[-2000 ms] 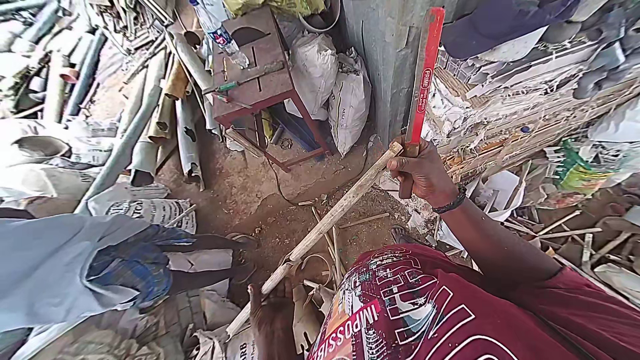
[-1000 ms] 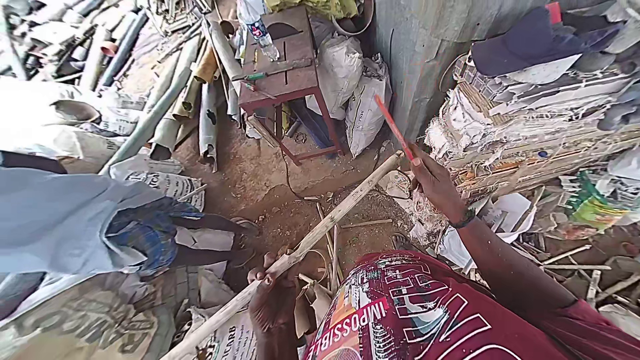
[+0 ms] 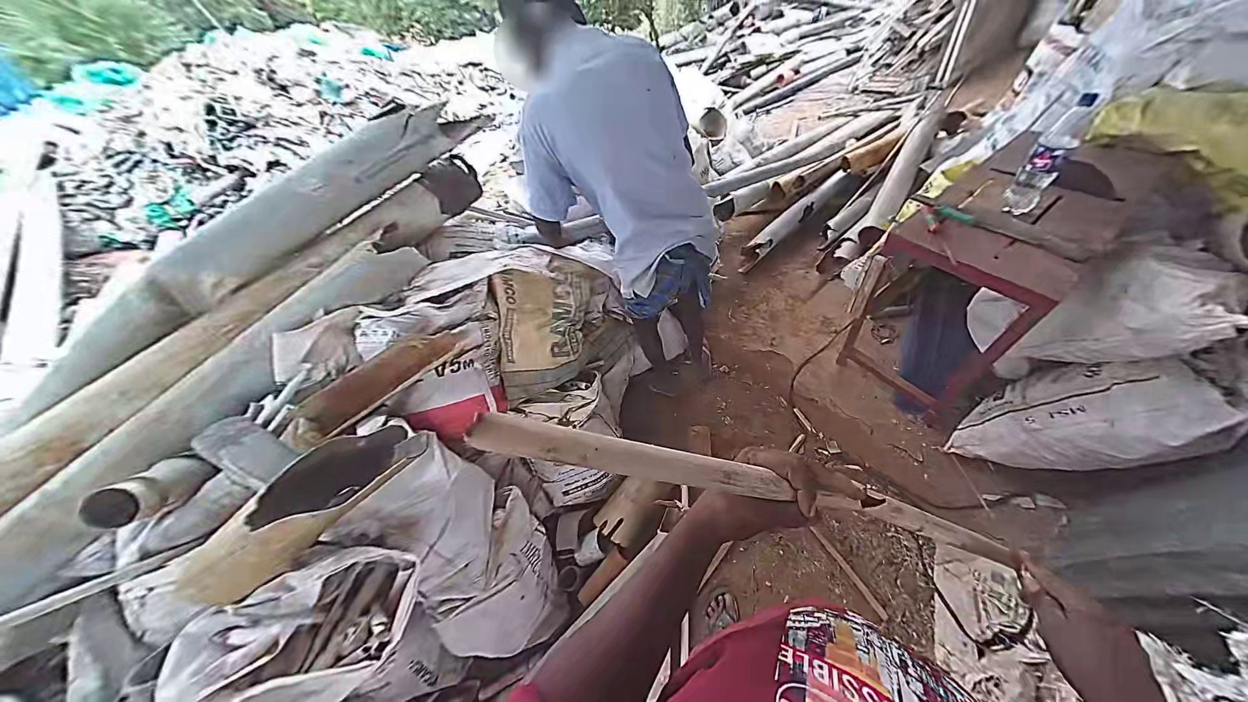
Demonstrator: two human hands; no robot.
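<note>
A long pale pipe, dirty and split along part of its length, lies across the lower middle in front of me. My left hand is closed around it near its middle. At its right end, my right hand touches the pipe; its fingers are partly hidden and blurred, so its hold is unclear. The red-bladed tool from the earlier frames is not visible. The pipe's left end reaches out over filled sacks.
A person in a light shirt bends over sacks. Large old pipes lie at left. A wooden table with a plastic bottle stands at right, beside white sacks. Sticks lie on the dirt floor.
The view has swung left. The red-bladed tool, held in my right hand earlier, is out of sight. My right hand is now low at the pipe's right end.
</note>
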